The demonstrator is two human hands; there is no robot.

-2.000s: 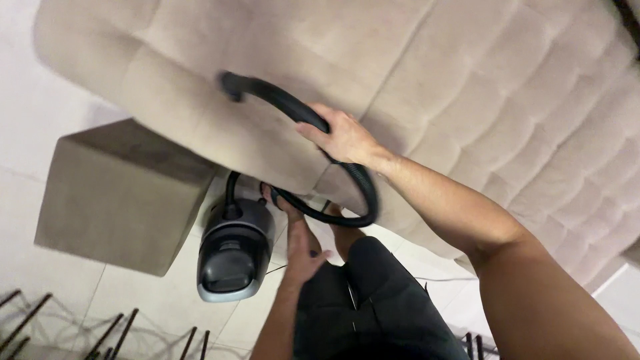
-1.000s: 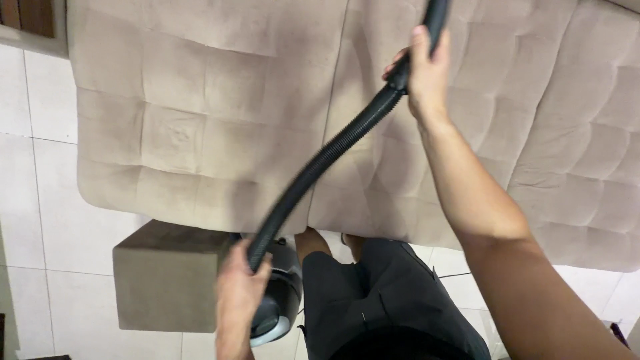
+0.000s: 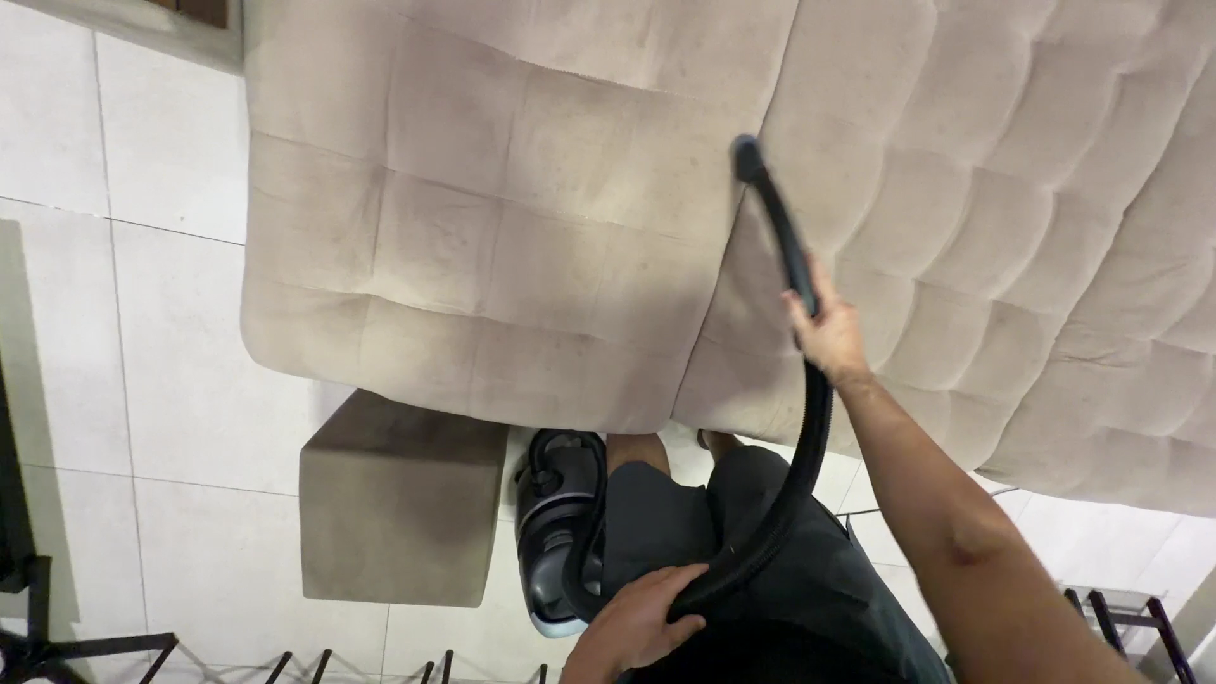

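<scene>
A black vacuum cleaner hose curves from the canister over my lap and up to the sofa. My right hand is closed around its rigid curved handle. The open end of the handle points at the beige tufted sofa, near the seam between two cushions; whether it touches the fabric I cannot tell. Low in the view, my left hand is around the hose near my thigh, fingers partly hidden. The dark canister vacuum cleaner stands on the floor beside my leg.
A taupe upholstered cube ottoman stands left of the canister, against the sofa's front edge. Light floor tiles lie to the left. Dark metal furniture legs show along the bottom. A thin cable runs on the floor at right.
My right hand has come down from the top of the view, and the hose end now shows over the sofa. My left hand has moved from beside the canister toward my lap, still on the hose.
</scene>
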